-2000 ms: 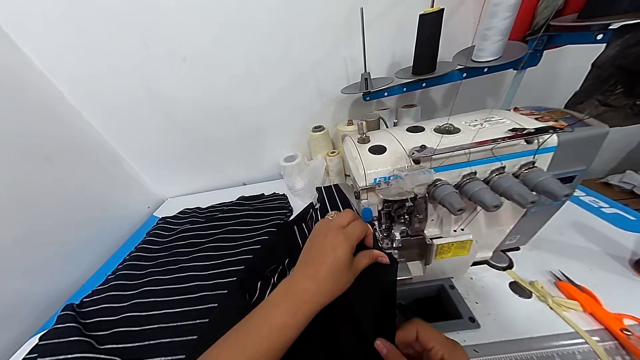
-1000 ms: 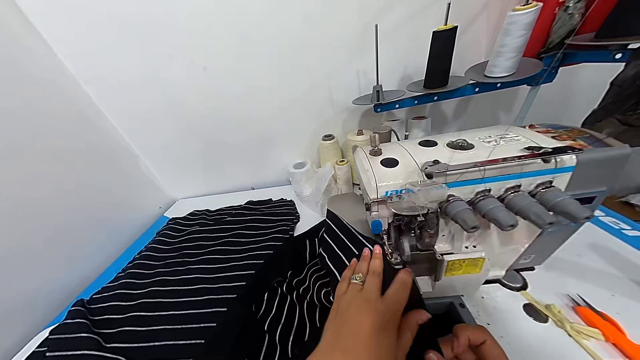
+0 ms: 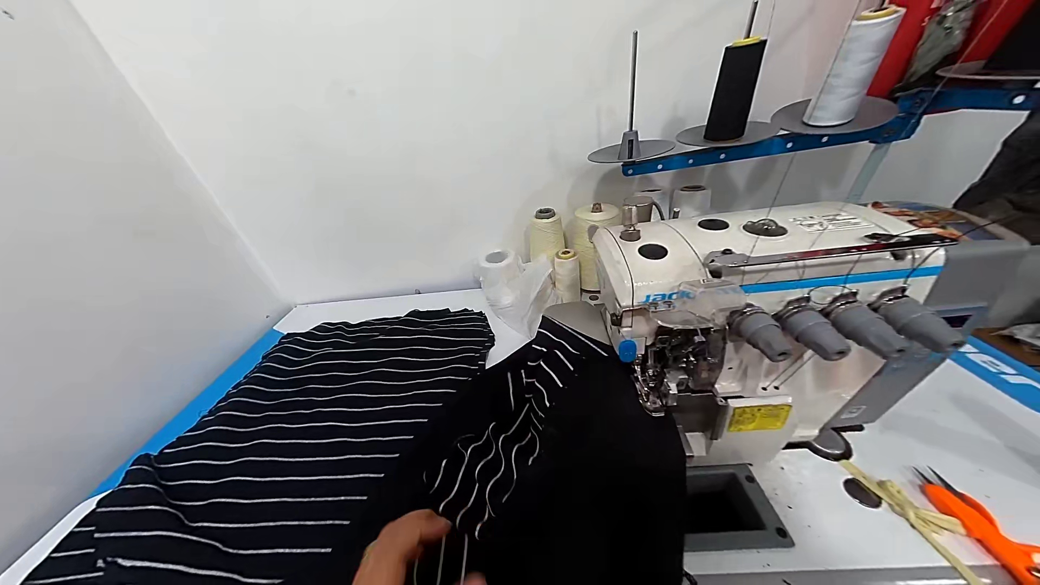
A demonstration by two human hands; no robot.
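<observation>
Black fabric with white stripes (image 3: 276, 439) lies spread on the left of the table. Beside it, a plain black piece with a striped part (image 3: 601, 471) reaches up to the needle area of a white Jack overlock sewing machine (image 3: 674, 366). At the bottom centre my left hand (image 3: 406, 546) touches the striped folds, thumb and fingers apart; the frame's lower edge cuts it off, and whether it pinches cloth cannot be told. My right hand does not show.
Cream thread cones (image 3: 546, 236) and a plastic-wrapped cone (image 3: 500, 276) stand behind the fabric. A blue thread stand (image 3: 780, 150) holds a black spool (image 3: 735, 89) and a white one (image 3: 853, 69). Orange thread snips (image 3: 987, 528) and a yellowish strip (image 3: 902, 504) lie at the right.
My left hand has moved from the cloth beside the machine's needle area down to the bottom centre. My right hand, earlier at the fabric's lower right, has left the view.
</observation>
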